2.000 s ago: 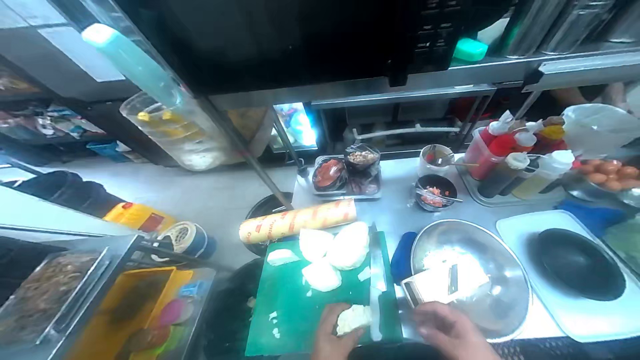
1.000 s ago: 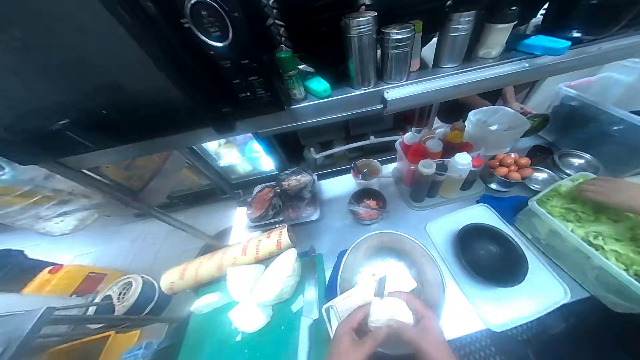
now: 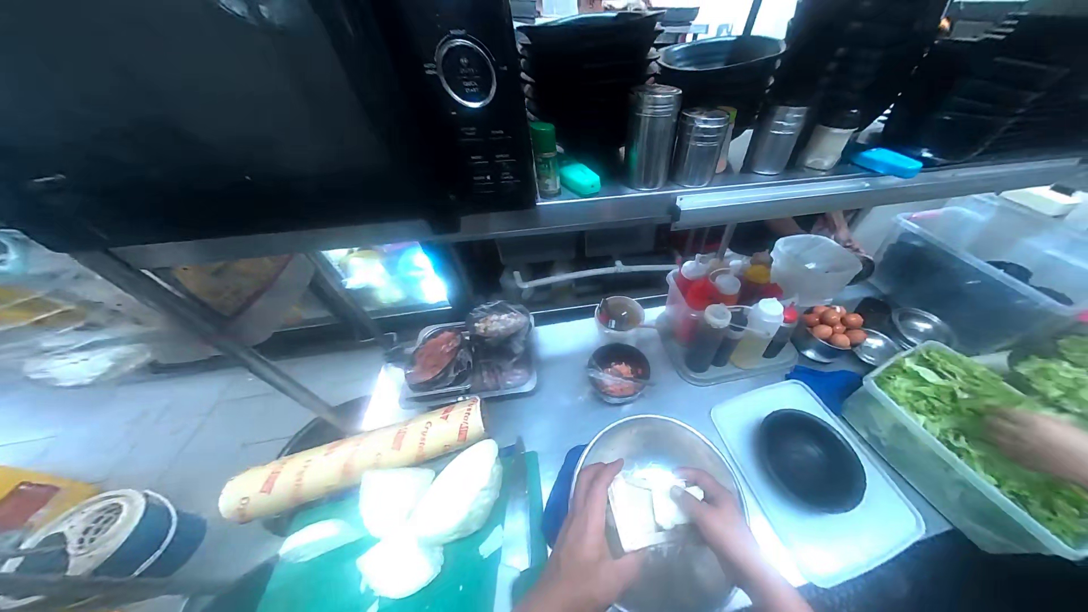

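Observation:
A white mandoline slicer point(image 3: 631, 512) lies over a steel mixing bowl point(image 3: 680, 433), and my left hand point(image 3: 592, 531) grips its left edge. My right hand point(image 3: 716, 517) holds a piece of white vegetable point(image 3: 671, 507) against the slicer. To the left, a green cutting board point(image 3: 463, 568) carries several pale vegetable chunks point(image 3: 455, 493), which look like cabbage or onion. A knife point(image 3: 516, 518) lies along the board's right side. Behind the board is a roll of cling film point(image 3: 357, 455).
At right are a white lid point(image 3: 867, 552) with a black oval plate point(image 3: 812, 459) and a tub of lettuce point(image 3: 943, 425) with another person's hand in it. Farther back stand squeeze bottles point(image 3: 765, 319), eggs point(image 3: 833, 325), a small dark bowl point(image 3: 619, 372) and wrapped meat point(image 3: 438, 357). A steel shelf point(image 3: 595, 208) crosses above.
Two seconds ago my left hand held a white piece on the board and my right was near the slicer. Both hands are now at the slicer over the bowl. The view has swung right.

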